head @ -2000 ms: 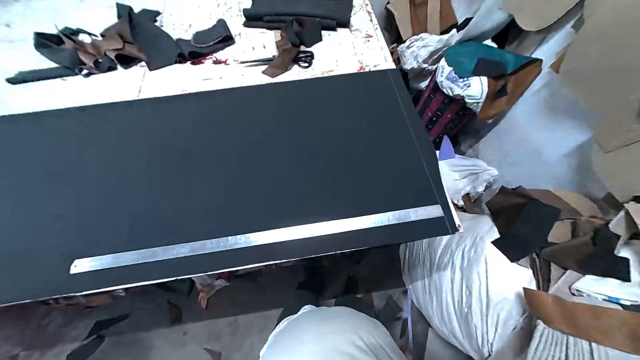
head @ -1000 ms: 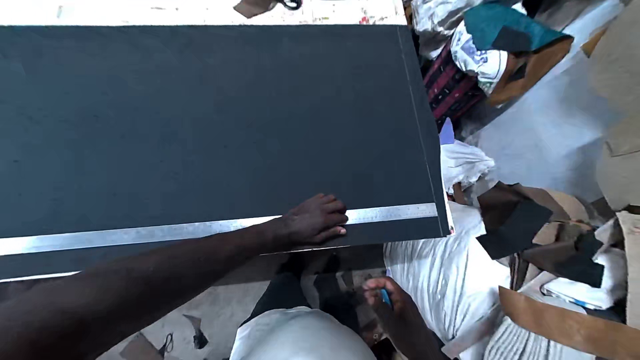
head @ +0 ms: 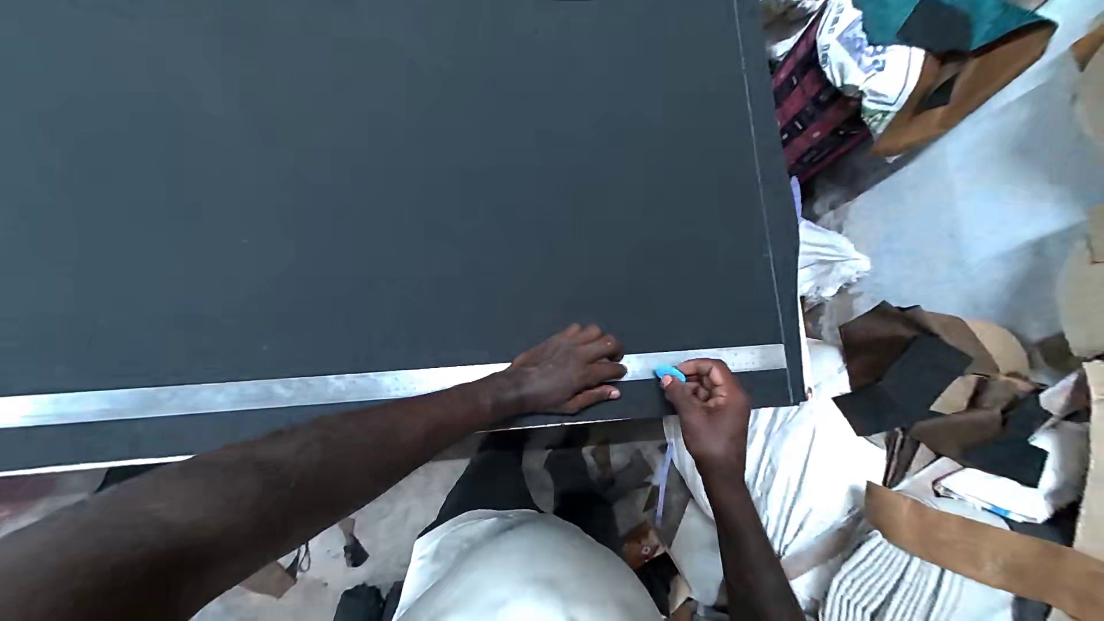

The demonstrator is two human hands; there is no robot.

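Note:
A dark sheet of material covers the table, with a thin pale line running down it near its right edge. Along the near edge lies a long metal ruler. My left hand rests flat across the ruler, fingers slightly spread, pressing on it and the sheet. Just to its right, my right hand pinches a small blue piece, which looks like chalk, over the ruler's lower edge. Whether the piece touches the sheet cannot be told.
Brown and black scraps are heaped right of the table corner, by white striped cloth bundles. A brown strip lies across them. Farther back are a teal and brown piece and a maroon patterned cloth. Scraps litter the floor.
My right hand has come up from below the table edge to the ruler with the blue piece. My left hand, out of view two seconds ago, stays on the ruler. The view has moved closer.

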